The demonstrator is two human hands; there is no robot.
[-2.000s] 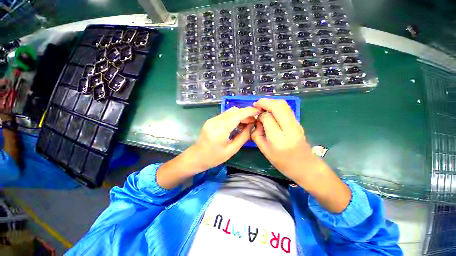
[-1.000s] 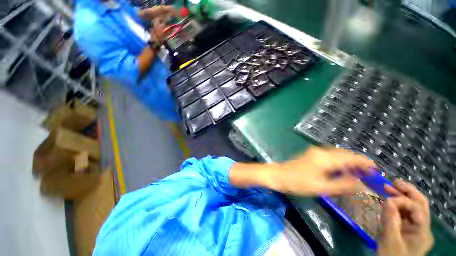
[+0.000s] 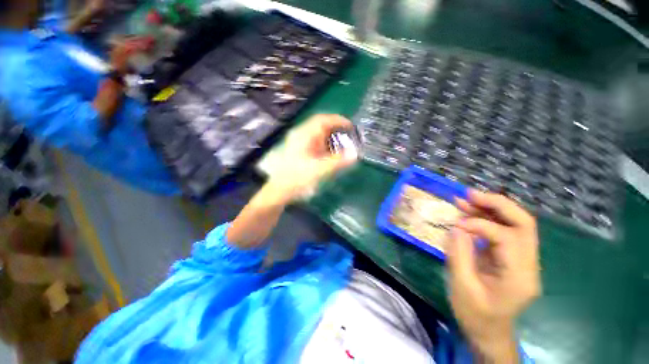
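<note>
The picture is blurred. My left hand (image 3: 309, 153) holds a small dark housing with a shiny rim (image 3: 341, 142) in its fingertips, between the black tray and the clear tray. My right hand (image 3: 498, 259) is at the right end of the blue bin (image 3: 396, 231), fingers bent over its edge; whether its fingertips pinch a small part cannot be told. The bin holds a heap of tiny beige parts (image 3: 423, 215). Shiny-rimmed frames (image 3: 288, 67) lie piled in the far part of the black compartment tray (image 3: 213, 117).
A clear blister tray (image 3: 491, 117) with rows of dark pieces lies behind the bin on the green bench (image 3: 324, 199). Another person in a blue smock (image 3: 64, 106) is at the left. Cardboard boxes (image 3: 43, 270) stand on the floor at lower left.
The view has swung back to the right. My left hand has moved away from the bin toward the black tray, and the housing now shows in it. The bin's contents are more exposed.
</note>
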